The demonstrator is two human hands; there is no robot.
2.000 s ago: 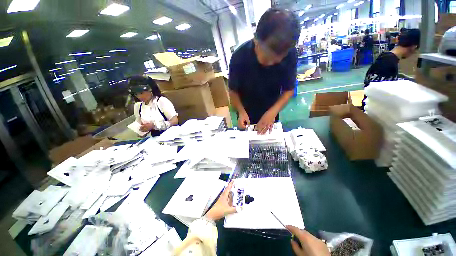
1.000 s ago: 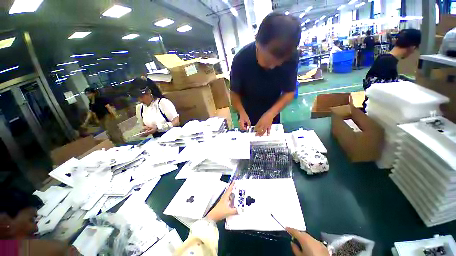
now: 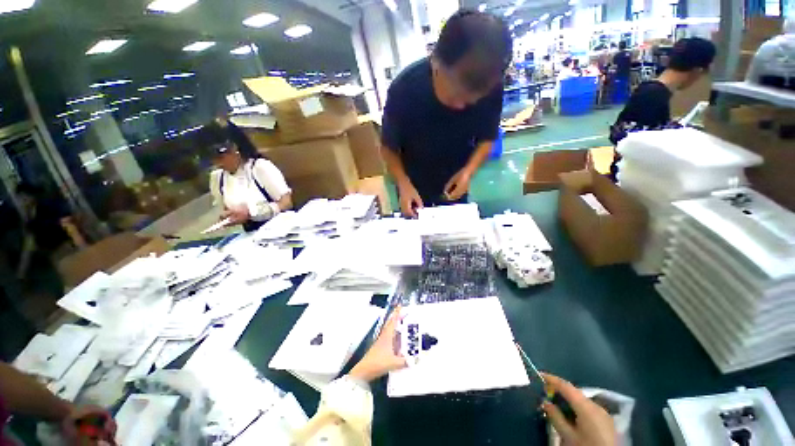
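A square white panel (image 3: 471, 353) lies in front of me, its near part over the dark table. It has a black three-lobed cutout (image 3: 428, 342) and a small dark component (image 3: 412, 338) beside it at the left edge. My left hand (image 3: 381, 350) holds the panel's left edge by the component. My right hand (image 3: 580, 414) holds a screwdriver (image 3: 531, 363), its thin shaft pointing up and left, just right of the panel. The handle is mostly hidden in my fingers. A screw bag (image 3: 613, 406) lies partly behind my right hand.
A ribbed tray (image 3: 453, 272) lies beyond the panel. Loose panels (image 3: 187, 292) heap at left; stacked panels (image 3: 728, 279) stand at right near an open carton (image 3: 603, 222). A patterned bundle (image 3: 526, 262) lies beside the tray. People stand opposite and at left; another person's hand (image 3: 87, 425) is at lower left.
My right hand and the screwdriver have moved right, off the panel and over the screw bag. My left hand still holds the panel. Another person's hand has come in at lower left. The view has shifted slightly.
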